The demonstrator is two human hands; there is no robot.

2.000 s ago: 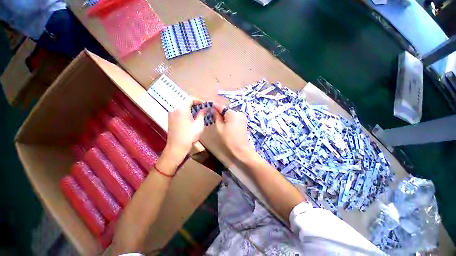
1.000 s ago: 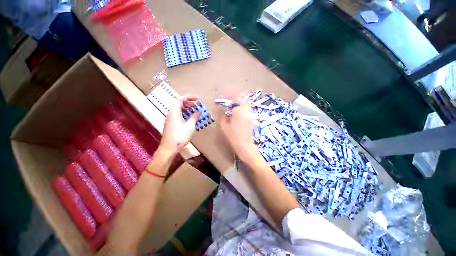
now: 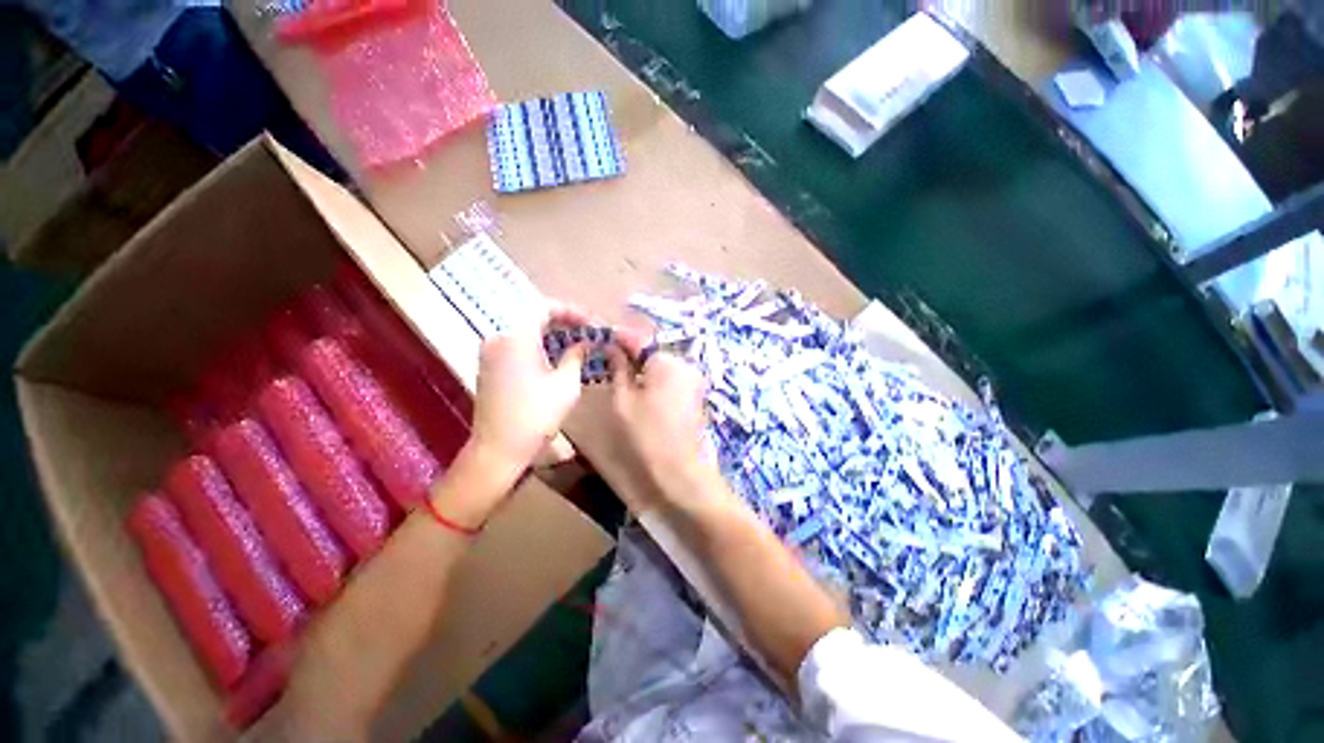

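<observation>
My left hand (image 3: 520,389) holds a small handful of strips (image 3: 584,349), dark-dotted and side by side, above the bench edge. My right hand (image 3: 661,414) meets its right end, fingers closed on it. A big loose heap of white and blue strip boards (image 3: 886,479) lies right of my right hand. A pale block of strips (image 3: 487,285) lies at the bench edge just beyond my left hand. A blue-white-black striped block (image 3: 558,141) lies farther up the bench. My fingers hide part of the handful.
An open carton (image 3: 138,305) at left holds pink-red wrapped rolls (image 3: 298,486). A pink-red bubble wrap sheet (image 3: 407,87) and small pinkish bits (image 3: 475,221) lie on the bench. A crumpled clear bag (image 3: 1133,661) is at lower right. White boxes (image 3: 889,83) sit on the green conveyor (image 3: 813,189).
My right hand, apart from the handful with a strip a second ago, is back against it. The white box on the conveyor has shifted right and down in view.
</observation>
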